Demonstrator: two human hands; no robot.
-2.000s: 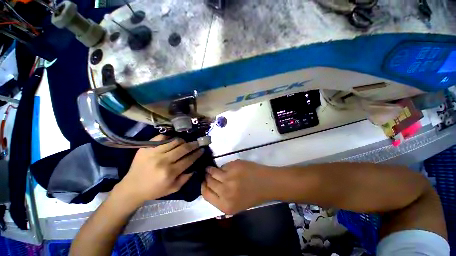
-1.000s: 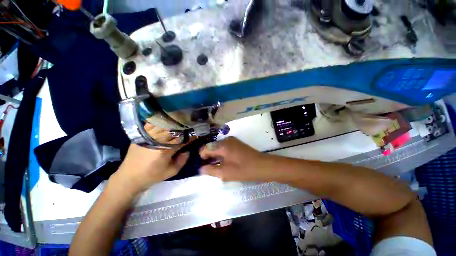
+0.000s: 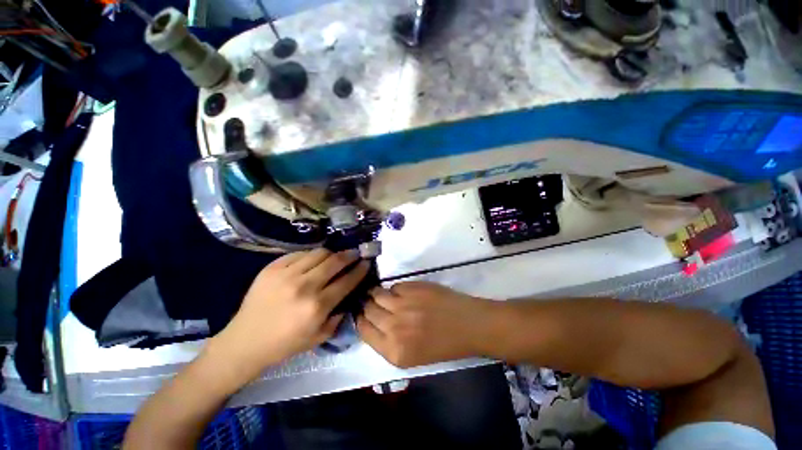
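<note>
A navy garment piece (image 3: 163,176) lies left of and under the left end of the white sewing machine head (image 3: 422,97). Its light grey lining part (image 3: 145,318) shows at the lower left. My left hand (image 3: 295,294) lies on the dark cloth just in front of the presser foot (image 3: 352,220), fingertips close to the foot. My right hand (image 3: 413,321) pinches the cloth edge beside it, to the right. The needle is too small to make out. A shiny metal loop (image 3: 215,206) curves at the head's left end.
A black lit display (image 3: 521,211) lies under the machine arm. A red and gold packet (image 3: 703,230) and bobbins (image 3: 778,220) are at the right. A dark strip (image 3: 42,255) hangs at the far left. Blue baskets (image 3: 763,325) are below the table.
My right hand has moved down from near the foot to the cloth edge. My left hand has moved slightly right and down. The navy cloth has shifted right, and less grey lining shows.
</note>
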